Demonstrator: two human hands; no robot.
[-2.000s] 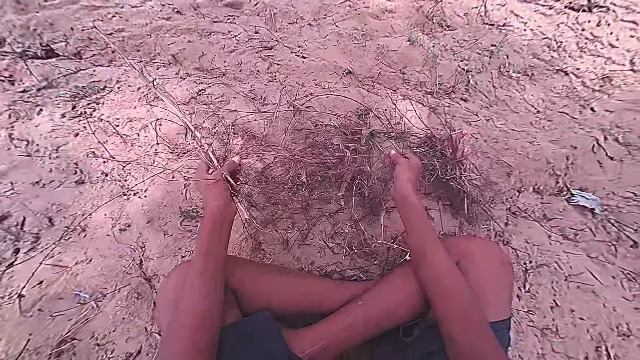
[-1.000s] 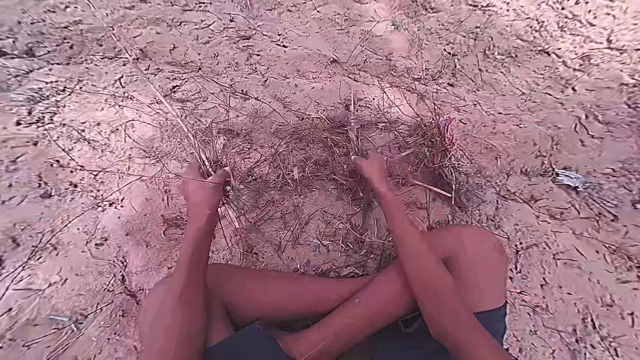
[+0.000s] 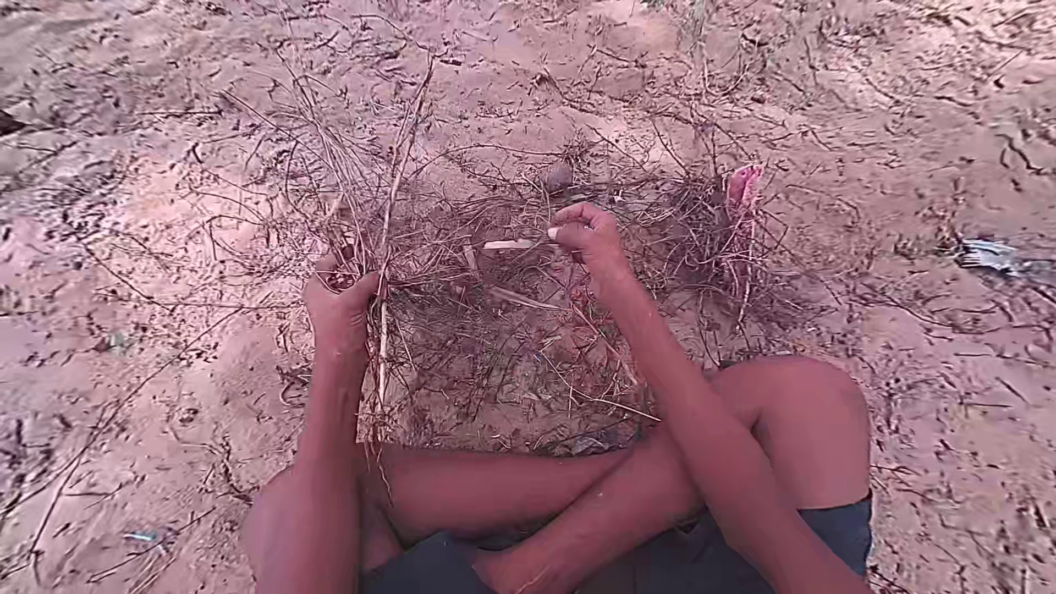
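My left hand point(image 3: 340, 301) is closed around a bunch of thin dry stems point(image 3: 388, 198), which fan upward from the fist, with some ends hanging below it. To its right, my right hand point(image 3: 590, 239) is over a tangled heap of dry twigs and roots point(image 3: 487, 330), thumb and fingertips pinched together. A short pale stick point(image 3: 511, 244) lies just left of those fingertips; whether they grip it or another thin stem I cannot tell. Farther right stands a denser clump of twigs point(image 3: 701, 231) with a pink piece point(image 3: 745, 183) at its top.
Sandy ground point(image 3: 932, 396) with scattered twigs surrounds the heap. My crossed legs point(image 3: 511, 495) border its near side. A pale crumpled scrap point(image 3: 990, 256) lies at the right, and a small bluish scrap point(image 3: 144, 536) at the lower left.
The long stems in my left hand, slanting up to the left before, now stand more upright. My right hand, over the right part of the heap at first, has moved left toward its middle.
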